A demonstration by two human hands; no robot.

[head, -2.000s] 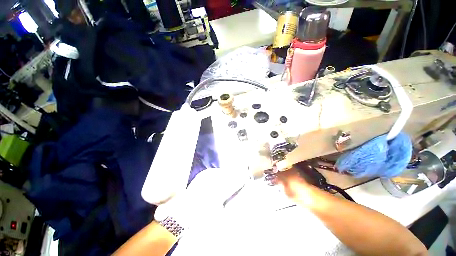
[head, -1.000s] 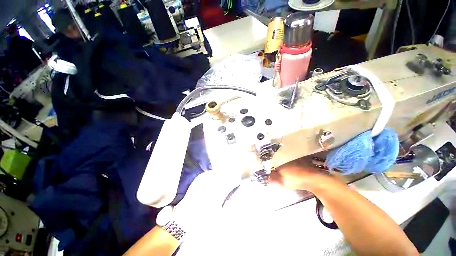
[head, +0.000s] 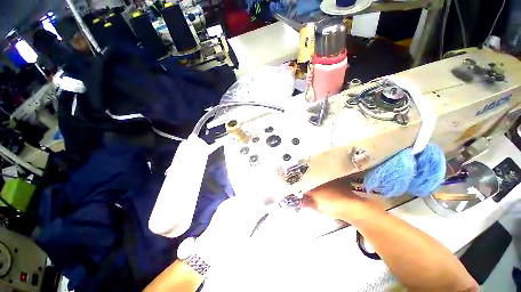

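Observation:
A cream sewing machine (head: pixel 343 137) marked JACK stands at the centre and right. My right hand (head: pixel 325 201) reaches under its arm beside the needle area; its fingertips are lost in glare. My left hand (head: pixel 220 231) is washed out by lamp light at the machine's left, with a metal watch on the wrist. What either hand holds cannot be told. The white lamp head (head: pixel 180 188) hangs over the left hand. A large navy garment heap (head: pixel 108 199) lies left of the machine, with thin white piping lines. Shiny blue cloth (head: pixel 214 182) shows beside the lamp.
A light blue yarn bundle (head: pixel 405 172) hangs on the machine arm. A round tray (head: pixel 465 191) with small tools is at right. A black shears handle (head: pixel 368 245) lies below my right forearm. A pink bottle (head: pixel 328 71), a yellow can and a crumpled plastic bag (head: pixel 260 88) stand behind.
The camera view has shifted, so the machine sits further left in the picture. The black handle below my right forearm shows more clearly than two seconds ago. Both hands stay near the needle area.

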